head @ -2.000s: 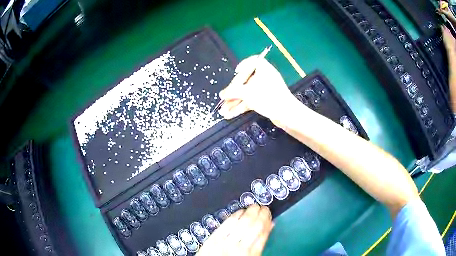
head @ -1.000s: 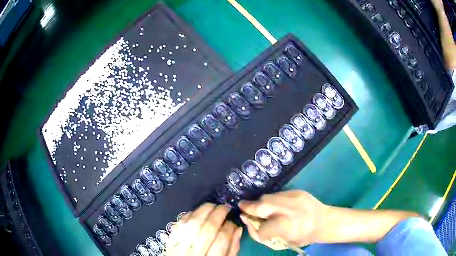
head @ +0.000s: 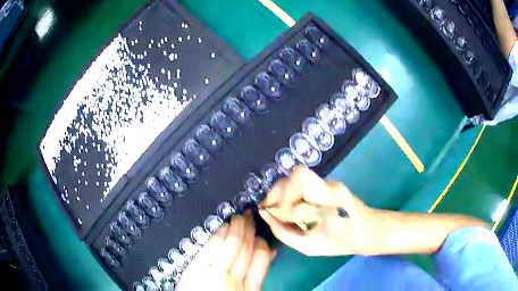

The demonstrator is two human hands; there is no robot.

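Note:
A long black workpiece tray [head: 227, 165] lies slanted in front of me with two rows of glossy oval workpieces [head: 305, 149]. My right hand [head: 312, 213] is over the tray's near row, fingers pinched around a thin tool, likely tweezers [head: 301, 223], mostly hidden by the fingers. Its tip points at the ovals near the middle of the row. My left hand [head: 230, 256] rests on the near edge beside it, fingertips close to the right fingertips. Whether it holds anything is hidden. The loose-parts tray [head: 196, 54] with scattered small white parts [head: 136, 113] adjoins the far side.
A neighbouring workpiece tray [head: 454, 62] stands at the upper right, with another person's forearm [head: 502, 25] beside it. Part of another dark tray [head: 23, 244] shows at the left edge. Yellow tape [head: 402, 144] marks the green bench [head: 363, 187].
My right hand came from the loose-parts tray down to the near row, and now sits slightly higher along it. The trays have shifted left and up in view. My left hand stays near the row.

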